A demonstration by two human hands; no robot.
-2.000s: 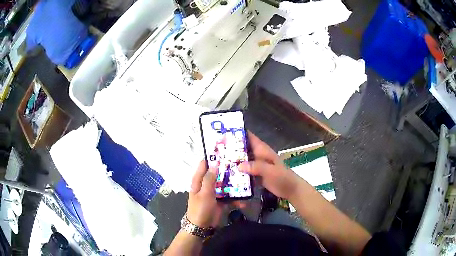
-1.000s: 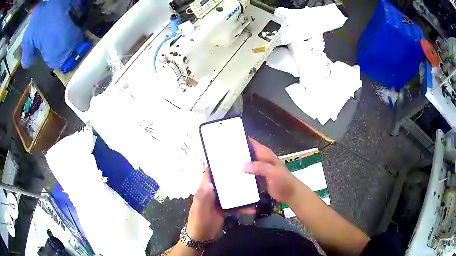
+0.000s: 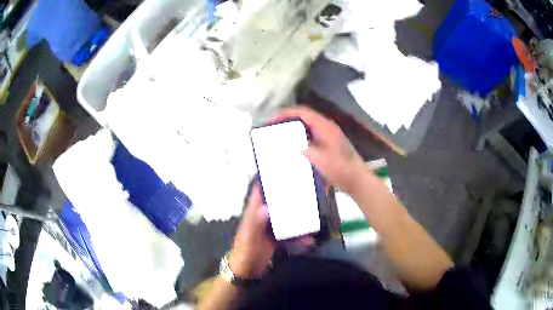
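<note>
A smartphone (image 3: 287,181) with a blank, bright white screen is upright in front of me. My left hand (image 3: 256,233) holds it at the lower left edge, with a metal band on the wrist. My right hand (image 3: 324,142) is at the phone's upper right, fingers curled around the top corner and thumb near the screen; its grip is blurred. A heap of white garment pieces (image 3: 176,133) lies behind and left of the phone, in front of the cream sewing machine (image 3: 267,42), which is blurred.
White pieces (image 3: 121,230) lie on a blue sheet (image 3: 142,184) at left. More white pieces (image 3: 397,82) lie on a dark side table (image 3: 327,79). A white tub (image 3: 103,72), a blue bin (image 3: 476,45), a striped stool (image 3: 355,221) and a person in blue (image 3: 60,27) also show.
My right hand has moved up from the phone's lower right side to its top right corner. The phone's screen has gone from a coloured display to blank white.
</note>
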